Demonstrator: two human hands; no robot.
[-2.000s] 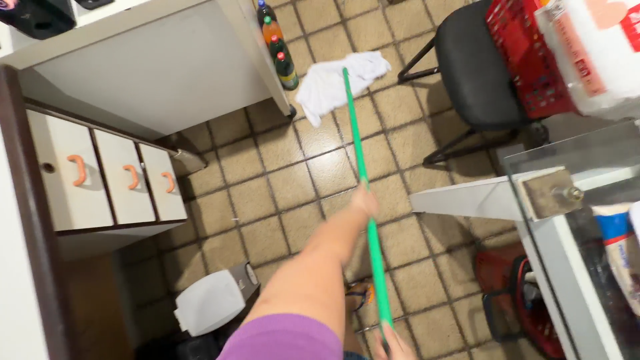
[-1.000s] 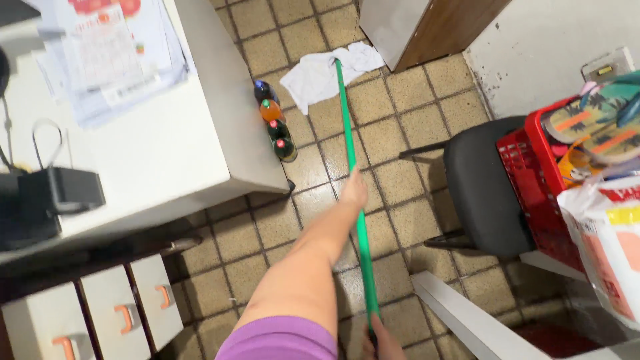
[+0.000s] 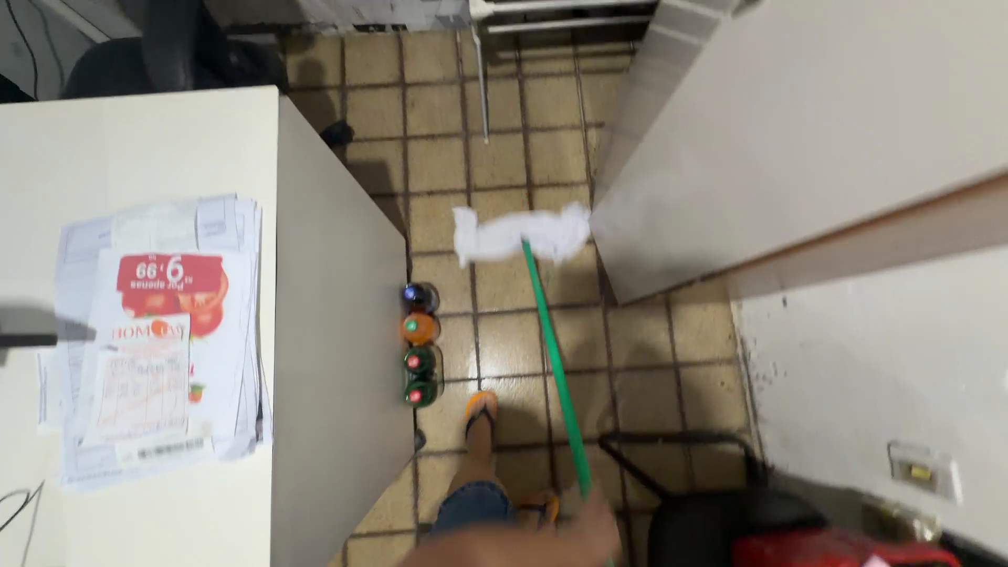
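A green pole (image 3: pixel 561 386) slopes down from a white cloth (image 3: pixel 520 235), which lies spread on the tiled floor at the pole's far end. My left hand (image 3: pixel 592 529), blurred, is closed around the pole near the bottom edge of the view, its forearm coming in from the lower left. My right hand is out of view. Whatever joins the pole to the cloth is hidden under the cloth. The cloth's right end is against or very near the corner of a pale cabinet (image 3: pixel 756 165).
Several bottles (image 3: pixel 419 361) stand along the side of a white desk (image 3: pixel 331 315) with papers (image 3: pixel 157 339) on top. A metal rack (image 3: pixel 567 17) is beyond the cloth. A black chair (image 3: pixel 724 524) holding something red is lower right. My foot in an orange sandal (image 3: pixel 481 409) is near the bottles.
The view has moved forward along the floor. The cloth has moved forward past the bottles and lies beside the cabinet. My right hand, on the pole's lower part before, has left the view.
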